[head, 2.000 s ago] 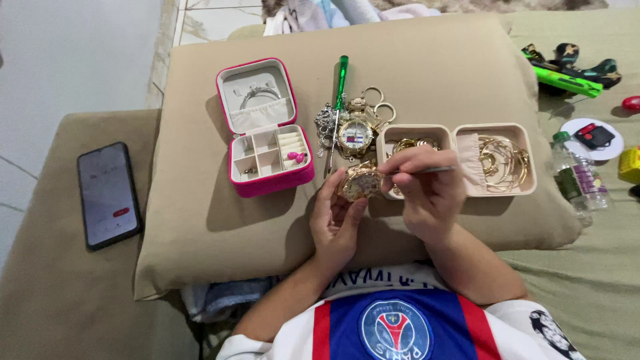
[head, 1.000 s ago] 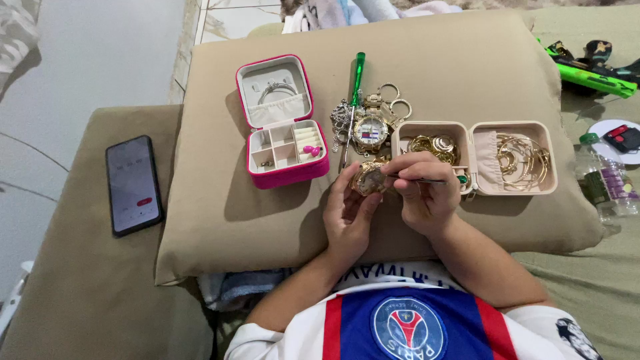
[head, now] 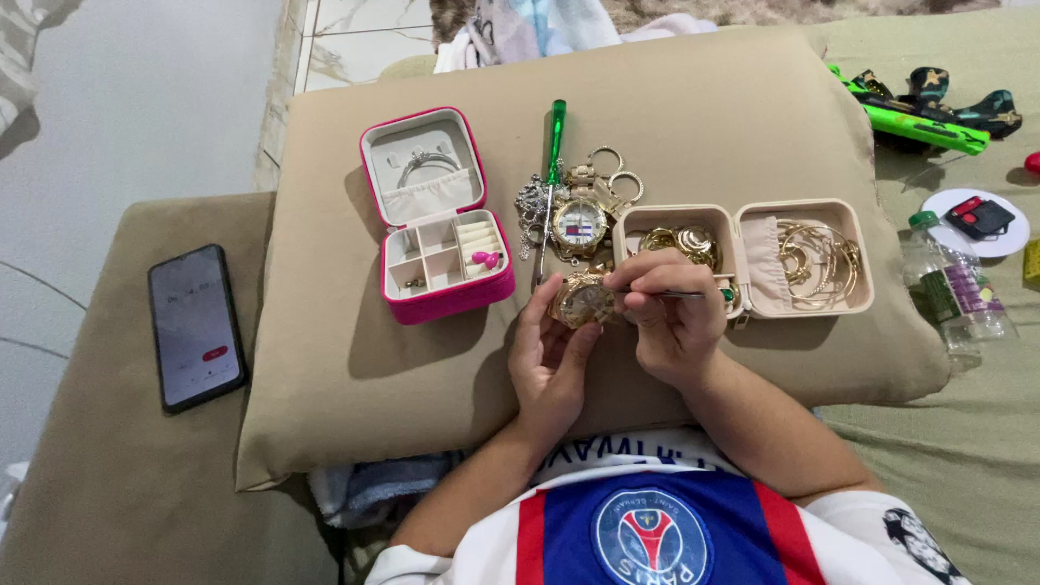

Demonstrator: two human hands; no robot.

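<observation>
My left hand (head: 552, 357) holds a gold-coloured wristwatch (head: 583, 302) over the beige cushion (head: 439, 414). Between the fingers of my right hand (head: 674, 317) is a thin metal tool (head: 681, 294), its near end at the watch's edge; its tip is hidden. Just beyond my hands lies another gold watch (head: 579, 223), beside silver chains (head: 532, 203) and a green-handled screwdriver (head: 556, 142). At the right, a cream jewellery box (head: 866, 268) stands open with gold rings and bangles. On the left, an open pink jewellery box (head: 451, 302) contains a silver bracelet (head: 426, 166) and pink earrings (head: 486, 259).
A smartphone (head: 197, 325) lies on the brown padded surface left of the cushion. To the right, on green cloth, are a clear plastic bottle (head: 959, 284), a white round lid or plate (head: 1011, 240) bearing a red and black object, and a bright green toy-like object (head: 926, 122).
Both hands stay together at the held watch. My right-hand fingers have shifted slightly around the thin tool. The view has moved a little.
</observation>
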